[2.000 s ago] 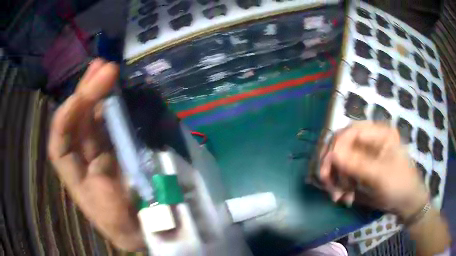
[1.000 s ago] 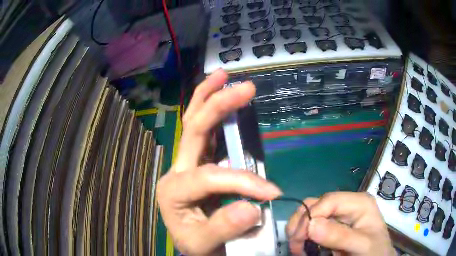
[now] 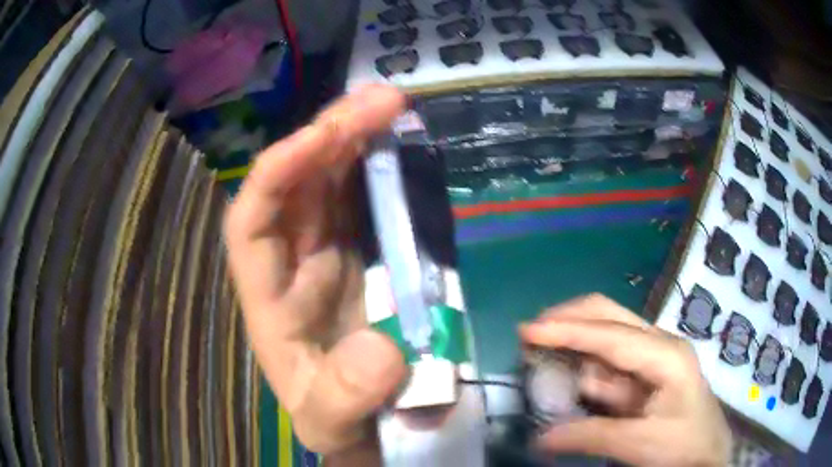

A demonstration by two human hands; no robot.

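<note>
A small dark speaker [image 3: 553, 387] with a ringed face is held between the fingers and thumb of my right hand [image 3: 629, 392], right of the fixture. Its thin black lead runs left to the white contact block [image 3: 427, 385] at the lever's lower end. My left hand [image 3: 315, 274] wraps the left side of the test stand [image 3: 433, 447], fingertips at the top of the grey clamp lever [image 3: 399, 246] and thumb beside the block. Green tape [image 3: 447, 334] sits above the block. The left hand is blurred.
Many tray edges [image 3: 119, 264] stand at the left. A speaker tray [image 3: 675, 315] leans at the right, and another [image 3: 547, 77] lies at the back on dark plastic-wrapped trays [image 3: 566, 137]. The green mat [image 3: 547, 274] bears red and blue tape. A pink item [image 3: 214, 59] is at back left.
My left fingers have left the speaker's lead and are now around the lever. The lead now meets the contact block. My right hand has opened out around the speaker, whose face now shows.
</note>
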